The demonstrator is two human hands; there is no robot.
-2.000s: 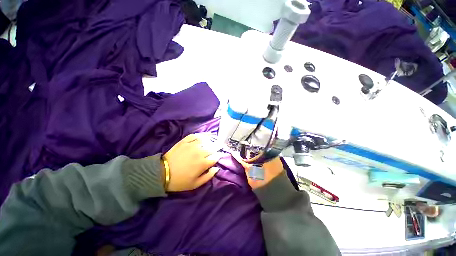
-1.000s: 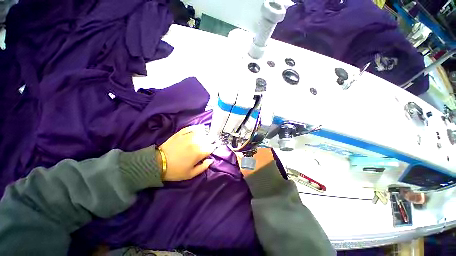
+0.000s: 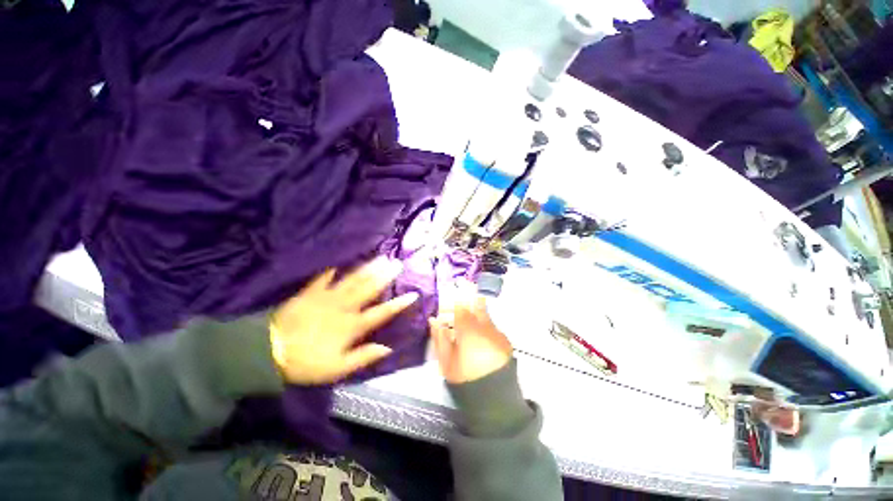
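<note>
A dark purple garment [image 3: 245, 186] lies heaped left of the needle, its edge under the white sewing machine head [image 3: 646, 210]. The presser foot and needle area [image 3: 470, 240] glows bright under the lamp. My left hand [image 3: 328, 328] lies on the cloth just left of the needle, palm down with fingers spread. My right hand [image 3: 470, 338] is in front of the needle, its fingertips together at the garment's edge; the glare hides what lies between them.
Red and silver snips [image 3: 585, 348] lie on the white table [image 3: 636, 411] right of my right hand. A small dark tray [image 3: 752, 435] is at the table's right end. A grey-white post [image 3: 566, 54] stands at the machine. Another purple pile [image 3: 695, 88] lies behind it.
The cloth has shifted and bunched at the needle, baring the table's front edge. My right hand has come out from behind the needle to its front. My left hand's fingers have spread.
</note>
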